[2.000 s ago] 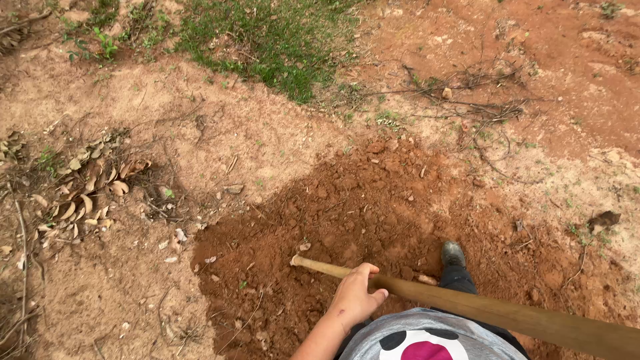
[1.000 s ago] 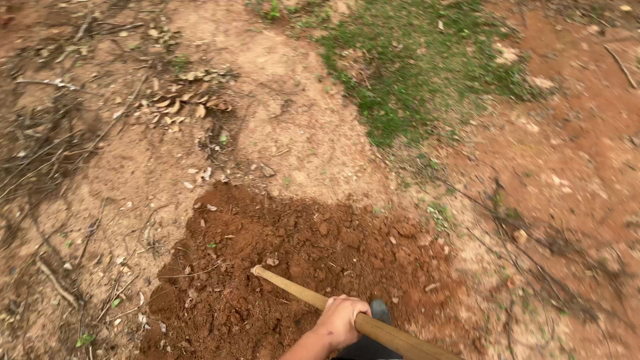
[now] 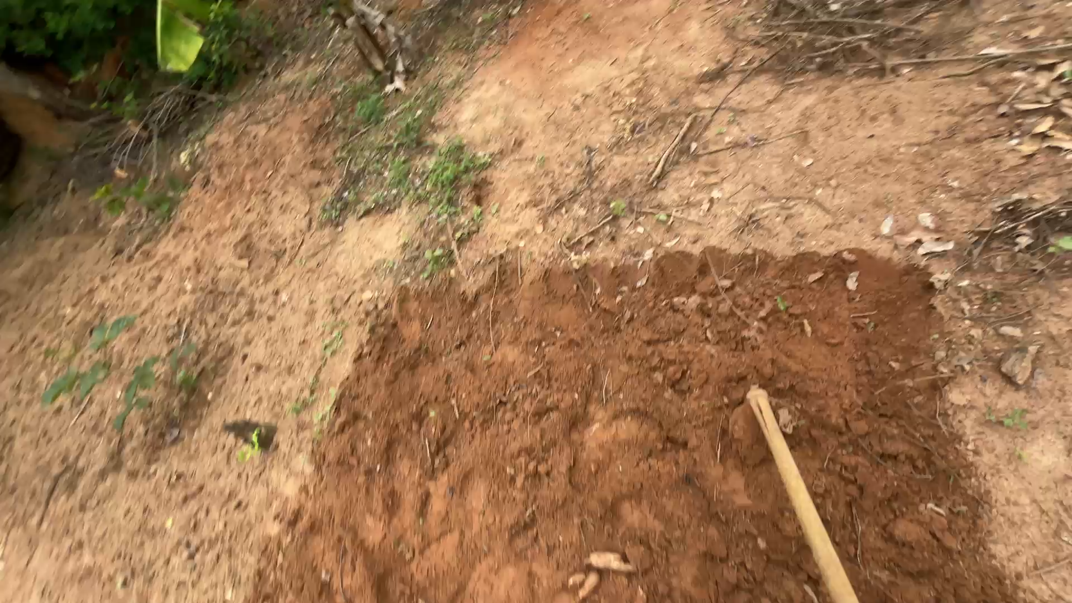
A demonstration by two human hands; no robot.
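A long pale wooden tool handle [image 3: 800,494] rises from the bottom edge, right of the middle, and slants up to the left over a patch of dark red, loosened soil [image 3: 536,419]. Its tip lies over or on the soil; I cannot tell whether it touches. The rest of the handle runs out of view below, and no tool head shows. Neither of my hands is in the frame. Several pale brown bits [image 3: 610,561], perhaps roots or tubers, lie on the loose soil near the bottom.
Dry tan ground borders the dug patch. Small green weeds [image 3: 452,172] grow beyond it, and a leafy seedling [image 3: 134,381] stands at the left. Dry twigs [image 3: 670,151] lie at the top, a stone or clod [image 3: 1019,364] at the right, and dense bushes [image 3: 50,38] fill the upper left.
The view has swung far to the left, bringing in the bushes and seedling. The hand seen earlier on the wooden handle is out of the frame.
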